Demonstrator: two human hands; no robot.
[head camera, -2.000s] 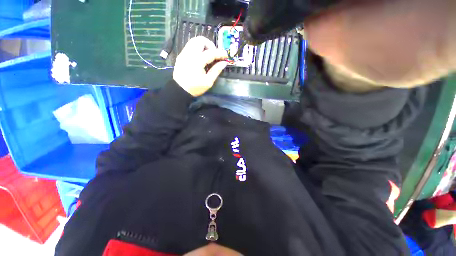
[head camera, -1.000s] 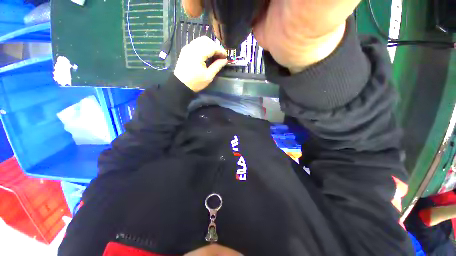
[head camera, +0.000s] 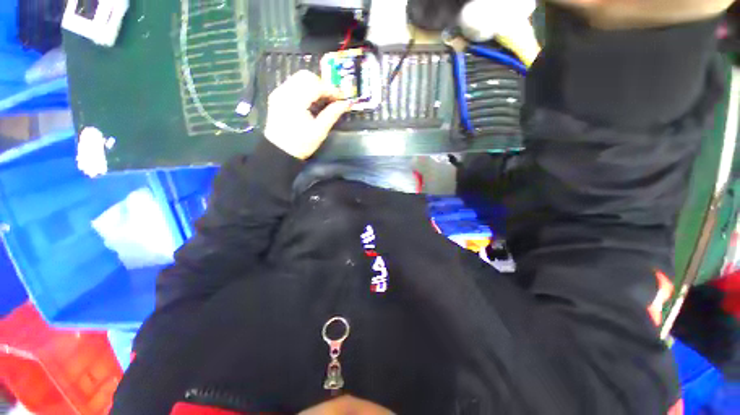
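Observation:
The small front cover (head camera: 371, 84) with a green circuit board (head camera: 344, 71) lies on the black ribbed mat (head camera: 418, 89). A red wire (head camera: 350, 36) runs from it to a black housing (head camera: 329, 24) behind it. My left hand (head camera: 299, 113) pinches the cover's near left corner between thumb and fingers. My right hand (head camera: 645, 10) is at the top right, cut off by the picture's edge and blurred; its fingers and anything in them are hidden.
Blue-handled pliers (head camera: 462, 85) lie on the mat's right, beside a whitish and yellow tool (head camera: 503, 23). A white wire (head camera: 195, 93) lies left of the mat. A white frame part (head camera: 95, 18) is upper left. Blue bins (head camera: 73, 243) stand left of the bench.
My right hand and the large black tool have moved away from the cover, up and right; the tool is out of view. The pliers and cover now show. My left hand keeps its hold.

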